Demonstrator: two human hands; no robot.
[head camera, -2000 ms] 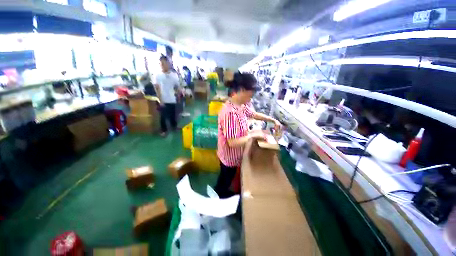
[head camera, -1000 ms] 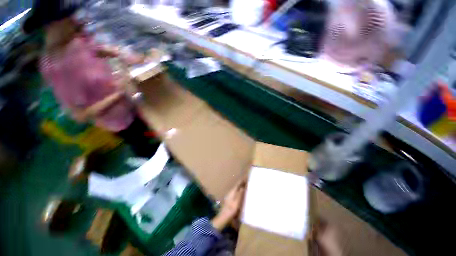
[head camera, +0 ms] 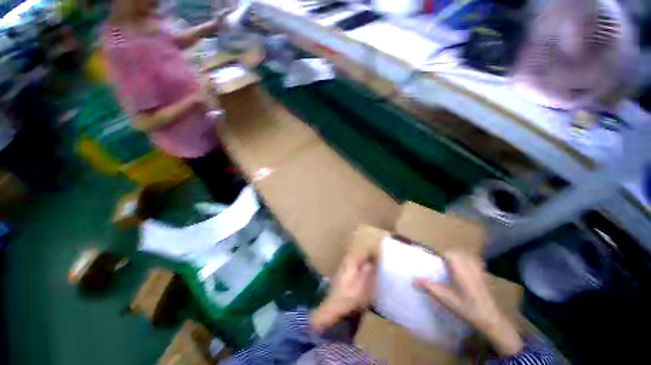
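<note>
An open brown carton (head camera: 442, 232) with its flaps spread stands on the cardboard-covered bench (head camera: 321, 192) in front of me. A white sheet or insert (head camera: 403, 281) lies at its opening; which one it is I cannot tell. My left hand (head camera: 351, 286) is at the carton's left side, by the sheet's left edge, and seems to grip there, blurred. My right hand (head camera: 464, 291) lies over the right part of the white piece, fingers on it. The carton's inside is hidden.
A green crate (head camera: 246, 292) with white items stands on the floor left of the bench. Small cartons (head camera: 153, 294) lie beyond it. A coworker in red-and-white stripes (head camera: 157, 85) stands at the bench's far end. Clear round jars or covers (head camera: 553, 271) stand on the dark green belt (head camera: 371, 146).
My view has swung down to the bench. Both hands have come into view at the carton. Since one second ago, my right hand has moved onto the white piece, which now sits tilted.
</note>
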